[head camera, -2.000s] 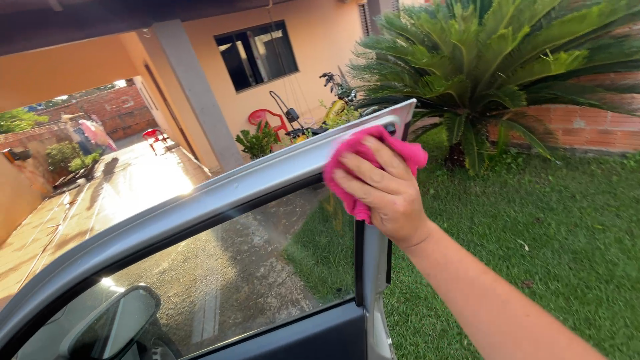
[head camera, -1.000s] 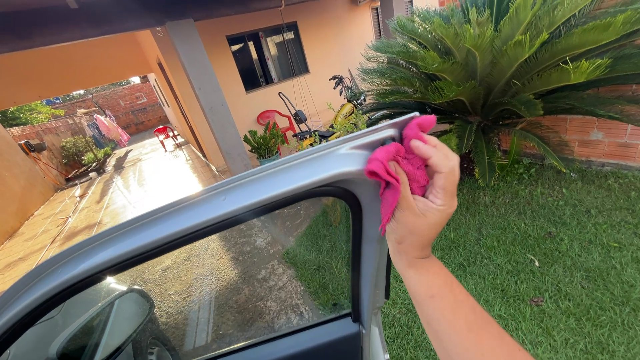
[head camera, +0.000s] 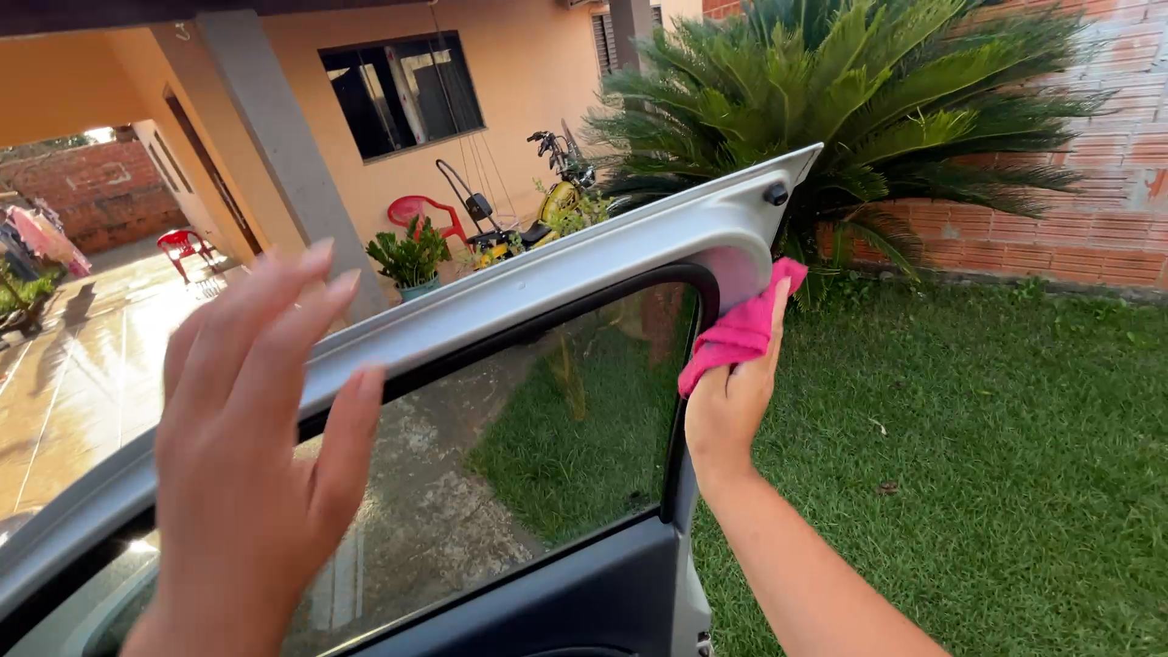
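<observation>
My right hand (head camera: 730, 420) grips a bright pink cloth (head camera: 744, 328) against the rear edge of the silver car door frame (head camera: 584, 265), below its upper corner. A black rubber bumper (head camera: 776, 193) sits near the pointed tip of that frame. Raised at the left, my left hand (head camera: 246, 429) is empty, fingers apart and slightly blurred, in front of the frame and window glass (head camera: 456, 456). Whether it touches the door, I cannot tell. Black seal (head camera: 703, 283) lines the glass, and the dark inner door panel (head camera: 566, 593) lies below.
Grass (head camera: 958, 456) lies right of the door, with a large cycad (head camera: 821, 100) and a brick wall (head camera: 1095, 237) behind. Beyond the frame are a potted plant (head camera: 411, 260), a red chair (head camera: 429, 219), a yellow motorcycle (head camera: 558, 196) and a grey pillar (head camera: 283, 155).
My right hand has moved with the pink cloth from the frame's upper corner down to its rear edge. My left hand has come into view at the left.
</observation>
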